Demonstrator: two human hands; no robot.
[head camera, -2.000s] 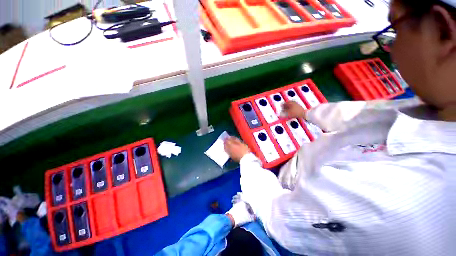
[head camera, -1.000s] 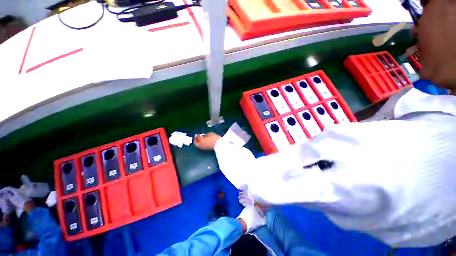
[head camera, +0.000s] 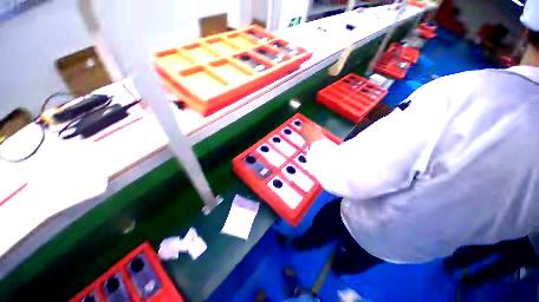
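Neither of my hands shows clearly; a small blurred white patch at the bottom edge cannot be made out. A red tray (head camera: 296, 213) on the green bench holds white-backed smartphones (head camera: 284, 192) with round black camera covers and one dark-backed phone (head camera: 257, 167) in its left corner. Another person's hand (head camera: 310, 133) is at its far end, and their sleeve hides part of it. A nearer red tray (head camera: 169, 286), cut off by the bottom edge, holds dark-backed phones (head camera: 143, 277). A white paper sheet (head camera: 241, 217) and crumpled white scraps (head camera: 183, 244) lie between the trays.
A person in a white coat (head camera: 437, 159) leans in from the right. A metal post (head camera: 177, 135) stands on the bench. An orange-red tray (head camera: 204, 101) and black adapters with cables (head camera: 100, 120) lie on the raised white shelf. More red trays (head camera: 353, 97) stand farther along; the floor is blue.
The view has swung right and up along the bench. My gloved hands and blue sleeves have left clear view. The other person's hand has moved from beside the scraps to the middle tray.
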